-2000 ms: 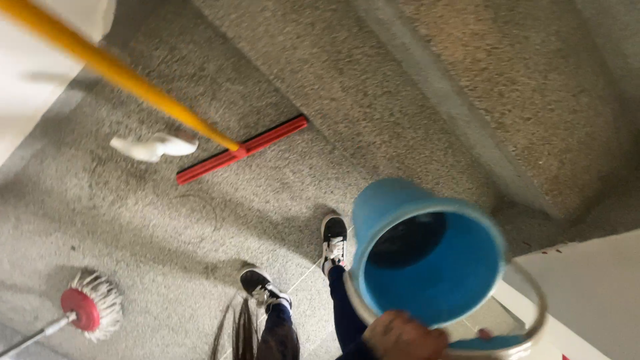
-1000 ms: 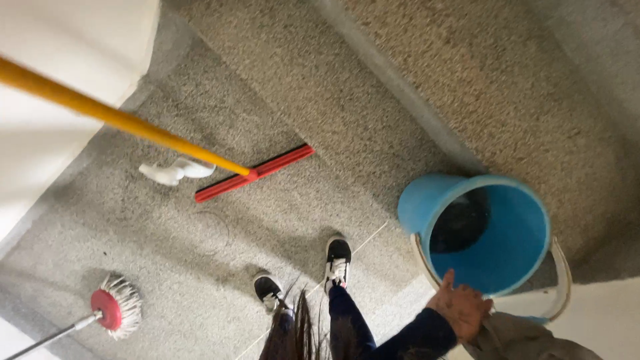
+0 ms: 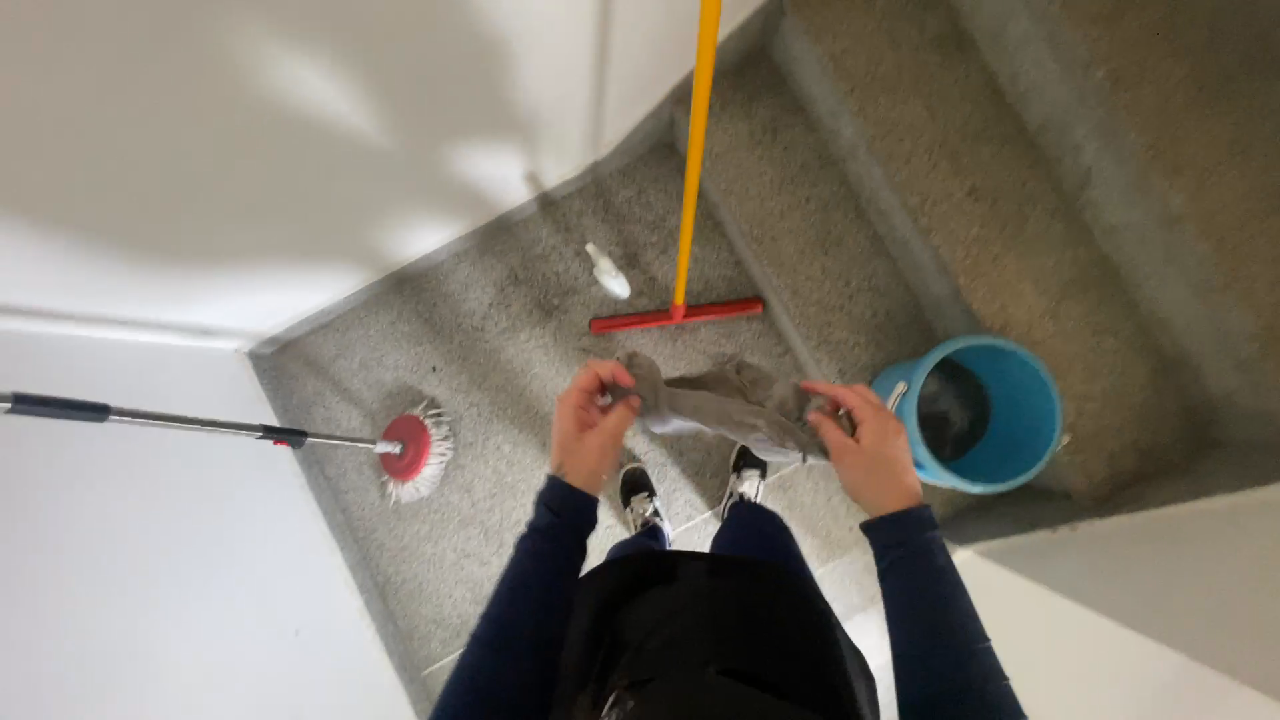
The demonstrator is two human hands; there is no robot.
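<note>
A grey cloth is stretched between my two hands, in front of my body. My left hand pinches its left end between thumb and fingers. My right hand grips the other end, close to the rim of a blue bucket with dark liquid inside. Beyond the cloth a red floor squeegee with a yellow handle rests on the floor. A white spray bottle lies near it. To the left is a mop with a red head, white strands and a metal handle.
Speckled stone stairs run along the right and upper right. White walls border the landing at the left and top, and another low white wall is at the lower right. My black shoes stand on the landing.
The grey cloth, earlier beside the bucket near one hand, is now held up between both hands in front of me. The view has shifted and turned.
</note>
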